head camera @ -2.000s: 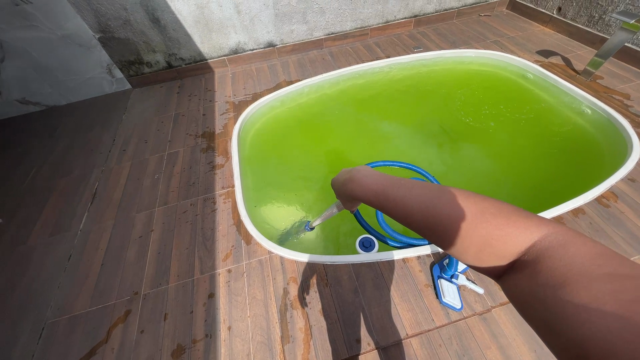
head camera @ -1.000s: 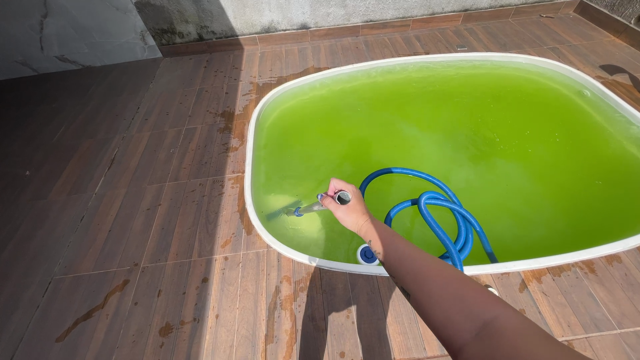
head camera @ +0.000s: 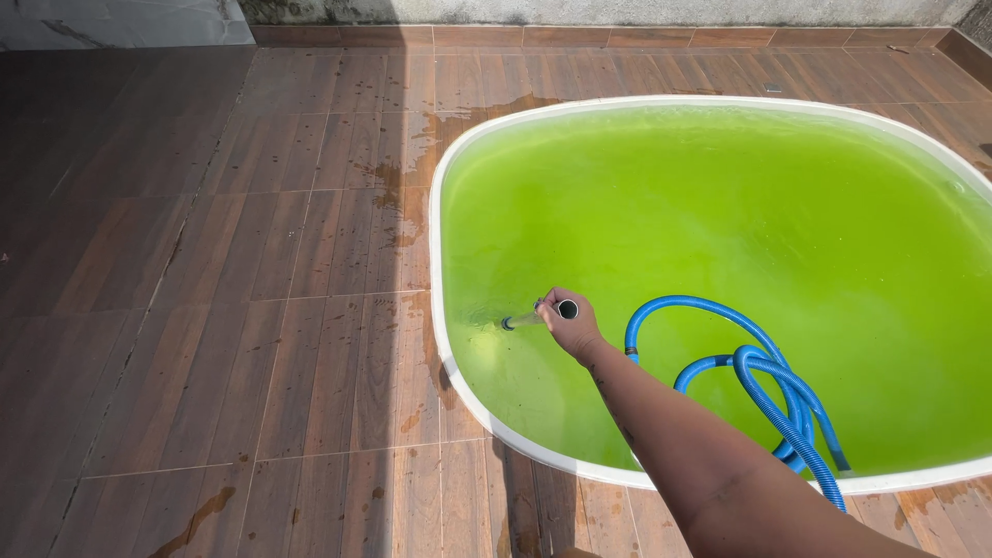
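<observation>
My right hand (head camera: 570,319) is closed around a metal pole (head camera: 527,318) and reaches out over the left part of a small pool of green water (head camera: 697,232). The pole's hollow end points up toward me, while its far part slants down left to a dark collar at the water; what lies below the surface is hidden. A blue corrugated hose (head camera: 783,372) lies looped in the pool to the right of my forearm, and part of it crosses the near rim. My left hand is out of view.
A white rim (head camera: 436,256) surrounds the pool. Wood-look floor tiles (head camera: 256,333) with wet patches run along its left side and in front. Behind stands a stained concrete wall (head camera: 620,12), with marble-look panels (head camera: 124,23) at the upper left. A strong shadow covers the left floor.
The view has turned left. My right hand stays closed on the pole, whose hollow end shows now and one second ago. The blue and white pool fittings near the rim have gone out of sight.
</observation>
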